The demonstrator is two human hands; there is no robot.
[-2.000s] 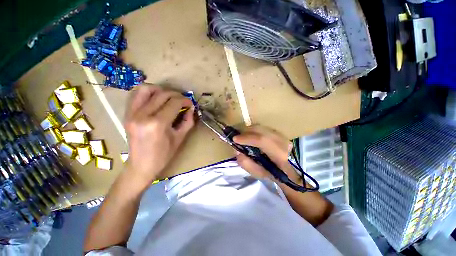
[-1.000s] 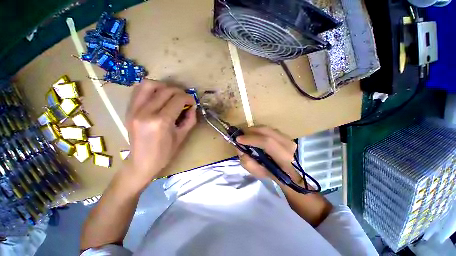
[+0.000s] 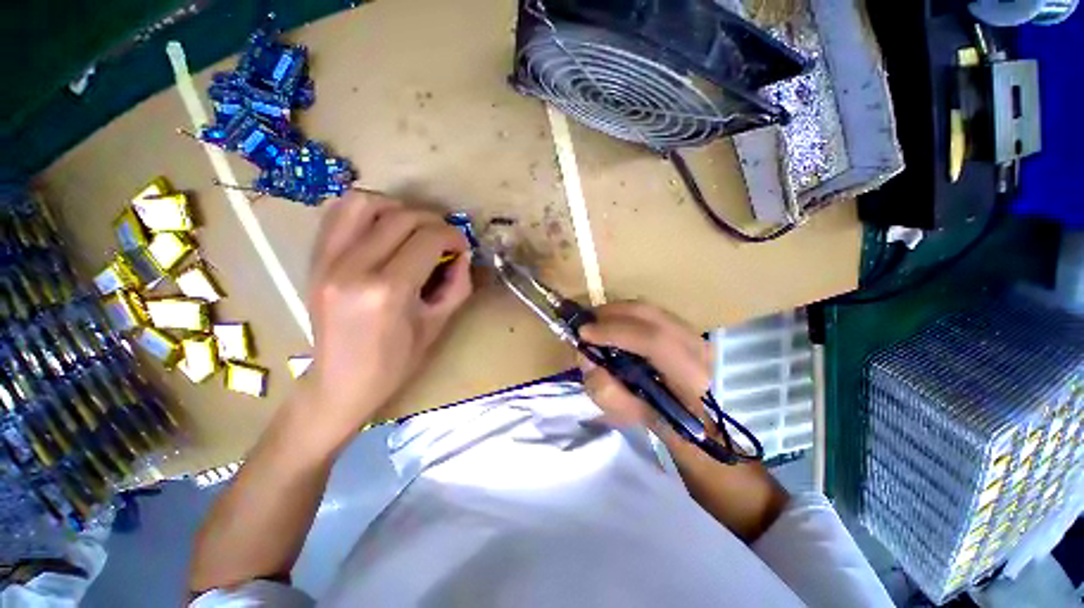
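My left hand (image 3: 386, 285) pinches a small yellow-edged battery cell (image 3: 448, 257) at mid-board; the fingers hide most of it. A small blue circuit board (image 3: 461, 226) shows just beyond the fingertips; whether it is joined to the cell I cannot tell. My right hand (image 3: 648, 356) holds the black soldering iron (image 3: 642, 378) like a pen. Its long metal tip points up-left and ends a little right of the blue board. A thin metal tube runs beside the tip.
Loose cells (image 3: 178, 314) lie left, with blister trays (image 3: 71, 368) beyond. Blue boards (image 3: 268, 119) are clustered upper left. A fume fan (image 3: 642, 83) and a solder waste box (image 3: 820, 119) stand upper right. A tray stack (image 3: 969, 439) is lower right.
The iron's tip has drawn back slightly to the right, away from the blue board. My left hand keeps its pinch. The whole view has shifted slightly.
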